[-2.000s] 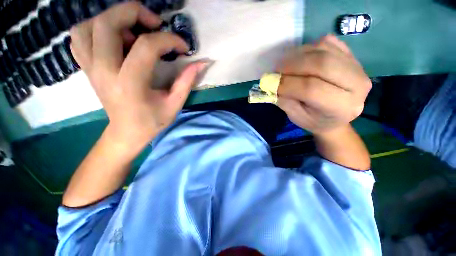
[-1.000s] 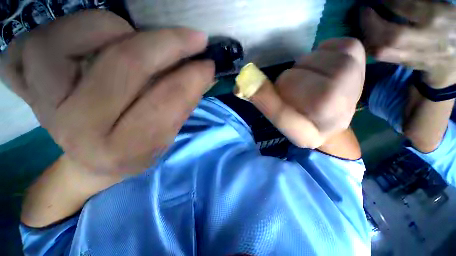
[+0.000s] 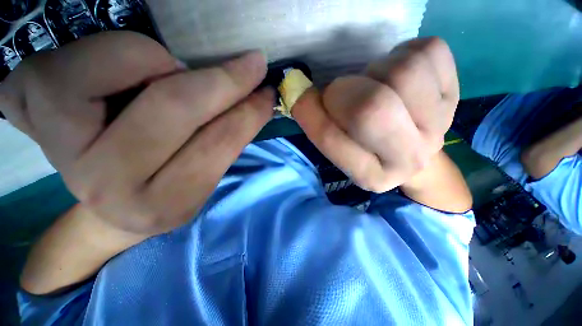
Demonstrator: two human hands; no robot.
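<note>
My left hand (image 3: 140, 127) pinches a black plastic housing (image 3: 304, 69) between thumb and forefinger. Most of the housing is hidden behind my fingers and the tape. My right hand (image 3: 383, 114) is curled, with its thumb stretched out. The thumb carries a yellow finger tape (image 3: 294, 89), which rests against the housing beside my left fingertips. I cannot tell whether the right fingers hold a small part.
A white sheet (image 3: 230, 25) lies behind my hands, with rows of black housings (image 3: 67, 16) at the upper left. The green mat (image 3: 504, 44) is at the upper right. A person's forearm and blue sleeve (image 3: 498, 134) are at the right.
My right thumb has moved left onto the housing. My left hand came close to the camera with a housing. The other person's hand, seen a second ago, has left the upper right.
</note>
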